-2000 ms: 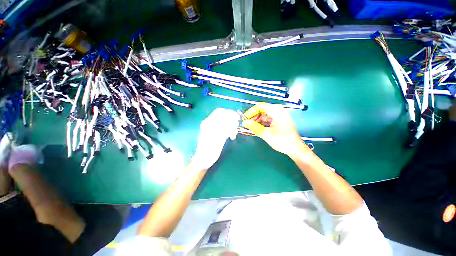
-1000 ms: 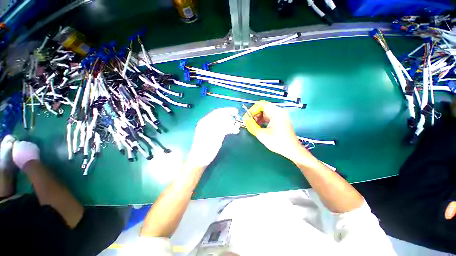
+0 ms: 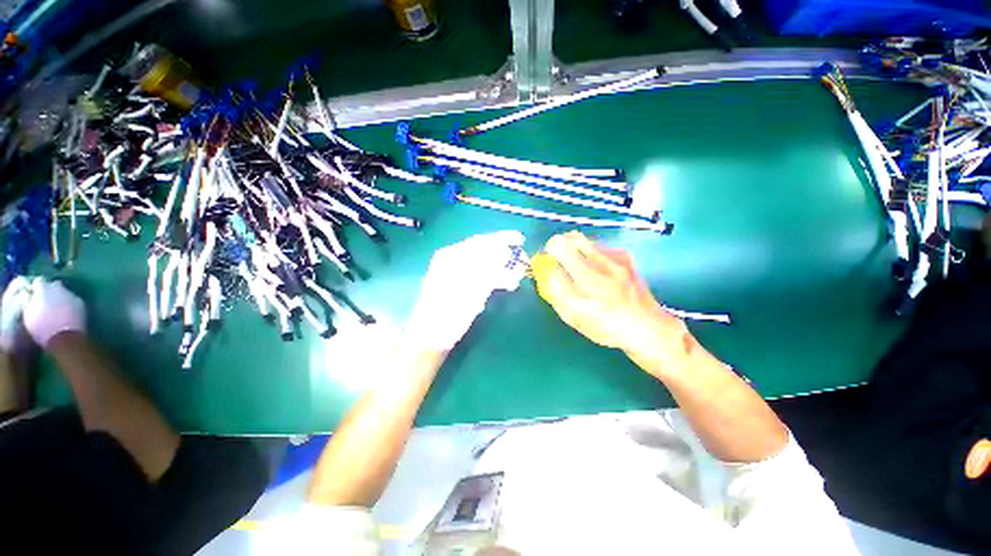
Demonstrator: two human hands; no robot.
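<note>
My left hand (image 3: 465, 285), in a white glove, is closed around a small blue connector (image 3: 515, 260) whose edge shows at its fingertips. My right hand (image 3: 592, 285), with yellow finger coverings, pinches thin wires close beside the connector; the fingertips of both hands nearly touch. The wires are mostly hidden by the fingers. A white sleeved cable end (image 3: 704, 317) with a dark tip sticks out to the right of my right hand. Several white cables (image 3: 543, 165) with blue connectors lie in a row beyond my hands.
A large harness pile (image 3: 234, 217) lies at the left, a second harness bundle (image 3: 929, 174) at the right. A metal rail (image 3: 435, 106) with an upright post (image 3: 532, 49) edges the green bench. A blue bin (image 3: 869, 15) stands upper right. Another person's gloved hands (image 3: 46, 312) are at far left.
My right hand has turned more palm-down, covering the wires. The loose cable lying by my right forearm no longer shows. The other person's hands at left have shifted slightly.
</note>
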